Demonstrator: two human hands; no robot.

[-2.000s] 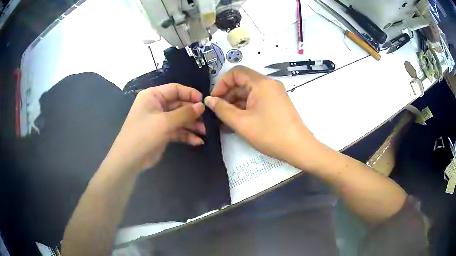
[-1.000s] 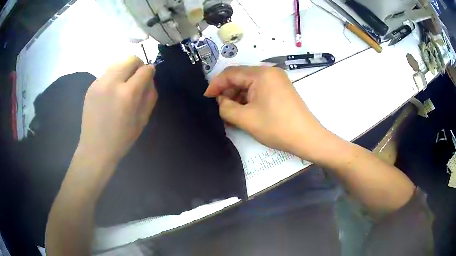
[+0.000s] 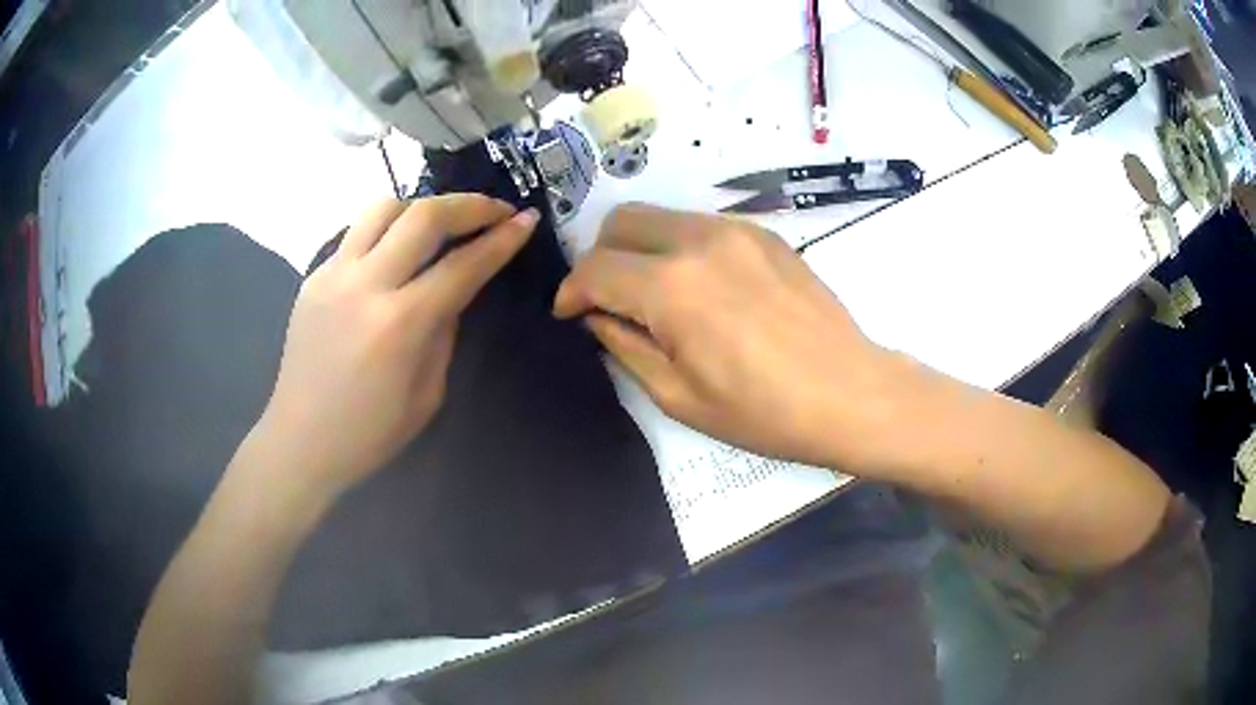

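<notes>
A dark garment panel [image 3: 510, 468] lies across the white table, its upper end under the presser foot [image 3: 518, 163] of the white sewing machine [image 3: 413, 62]. My left hand [image 3: 400, 310] is on the panel, with thumb and forefinger pinched at its right edge just in front of the presser foot. My right hand [image 3: 703, 324] pinches the same edge a little nearer to me. The edge between the fingertips is mostly hidden.
Black thread snips [image 3: 827, 182] lie right of the needle. Beyond them are a red and black pencil [image 3: 818, 76], a wooden-handled tool [image 3: 1003, 106] and a dark-handled tool [image 3: 1012, 53]. A printed scale [image 3: 737, 475] runs along the front table edge [image 3: 771, 525].
My left hand moved off to the left, then back right to the panel's edge by the presser foot. My right hand's fingertips have closed on the edge. The hands are farther apart than at first.
</notes>
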